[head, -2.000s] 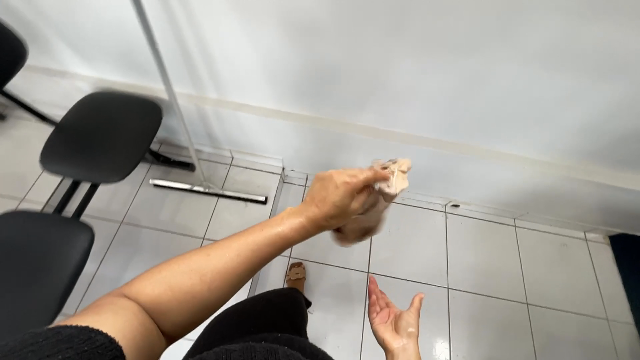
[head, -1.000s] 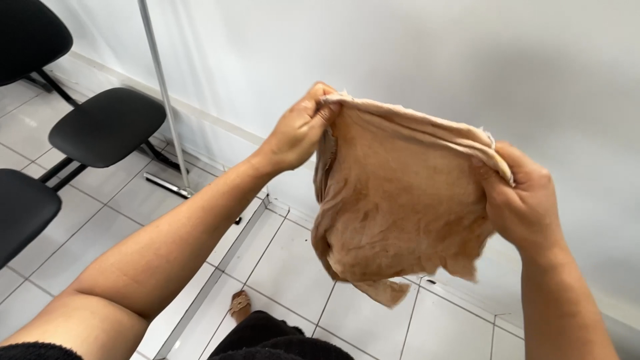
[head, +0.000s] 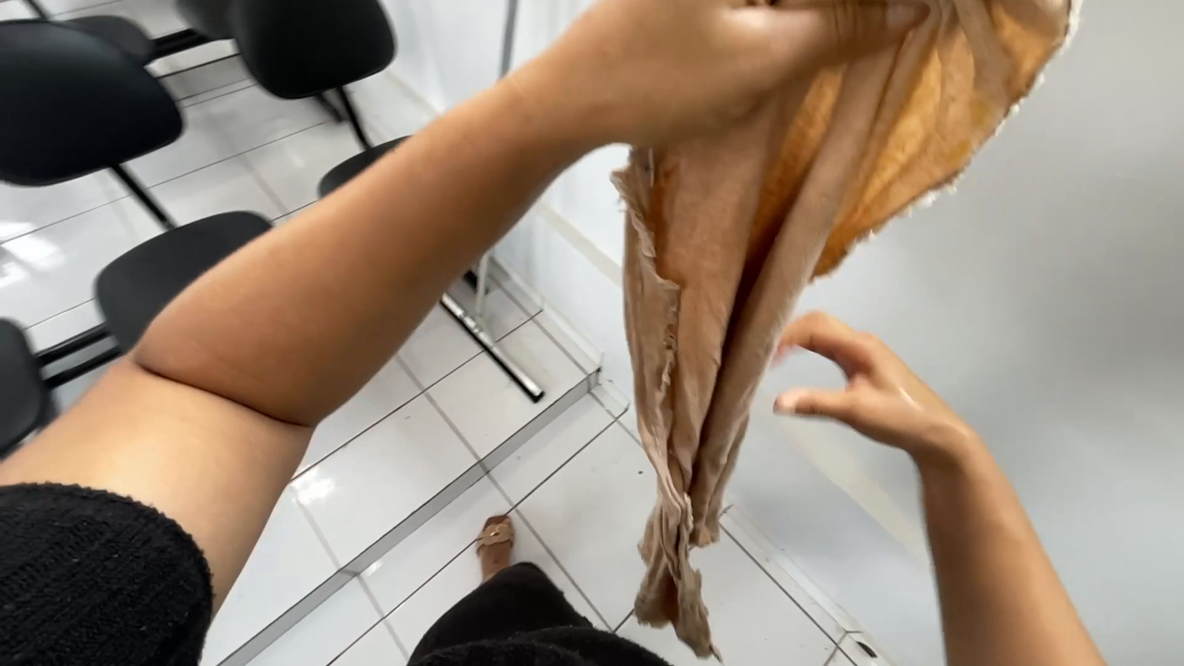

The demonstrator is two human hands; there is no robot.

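Observation:
A brown, stained cloth with frayed edges (head: 708,305) hangs in long folds down the middle of the head view. My left hand (head: 740,69) grips it near the top of the view, fingers closed on the bunched fabric. Beside the cloth's right edge is my right hand (head: 856,384), thumb and fingers apart, holding nothing. Whether its fingertips touch the cloth I cannot tell. The cloth's upper end is cut off by the frame.
Black chairs (head: 176,268) stand on the white tiled floor (head: 407,462) at left. A floor squeegee (head: 495,347) rests against the pale wall (head: 1045,370) on a raised tiled step (head: 416,518). My sandalled foot (head: 496,546) is on the lower floor.
My right hand has let go of the cloth, which it held by the upper edge one second ago. The cloth, spread between both hands then, now hangs lengthwise from my left hand.

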